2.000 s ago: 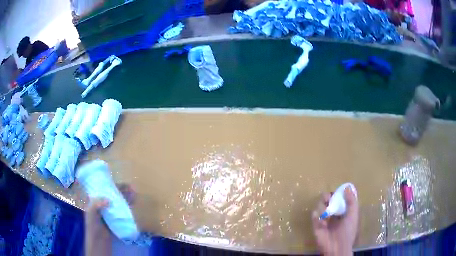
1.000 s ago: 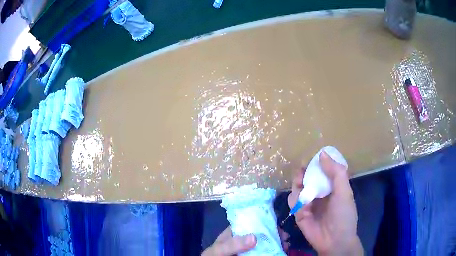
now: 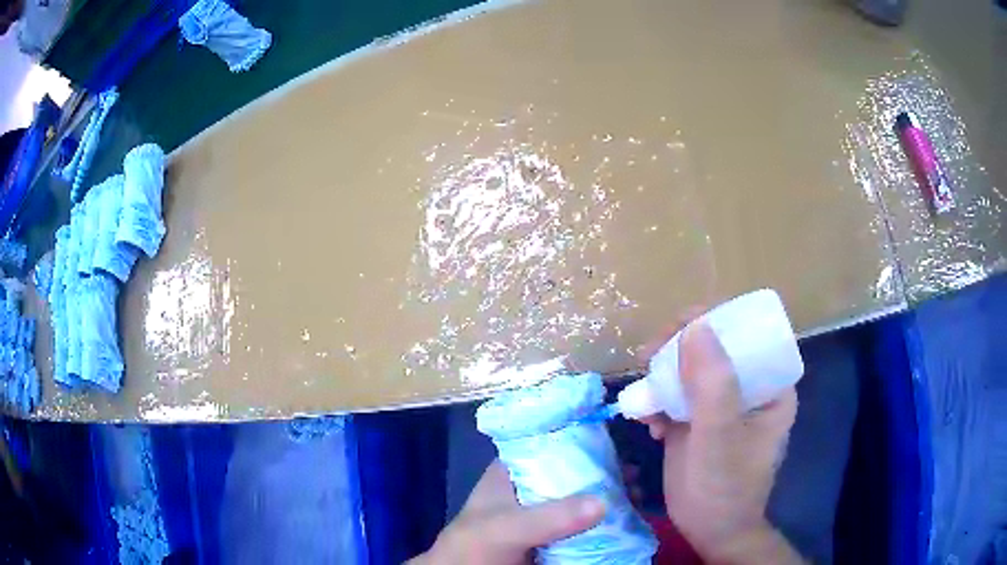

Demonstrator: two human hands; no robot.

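A light blue fabric sleeve (image 3: 569, 475) stands roughly upright at the bench's near edge, its thick ruffled rim at the top. My left hand (image 3: 508, 519) holds it from the left, with the thumb across its front. My right hand (image 3: 723, 452) is closed around a white squeeze bottle (image 3: 756, 348). The bottle points left and its blue nozzle tip is at the right side of the sleeve, just below the ruffled rim. Whether fluid is coming out cannot be seen.
Light blue rolled sleeves (image 3: 88, 331) lie in rows at the bench's left. A pink-red stick with a dark end (image 3: 925, 166) lies at right. A grey object (image 3: 880, 9) is cut off at the top. A fabric piece (image 3: 226, 35) lies on the green belt. Blue bins (image 3: 287, 486) stand below the edge.
The sleeve came from the left to the near edge in my left hand. My right hand brought the bottle left, and its tip now meets the sleeve. The view has tilted down.
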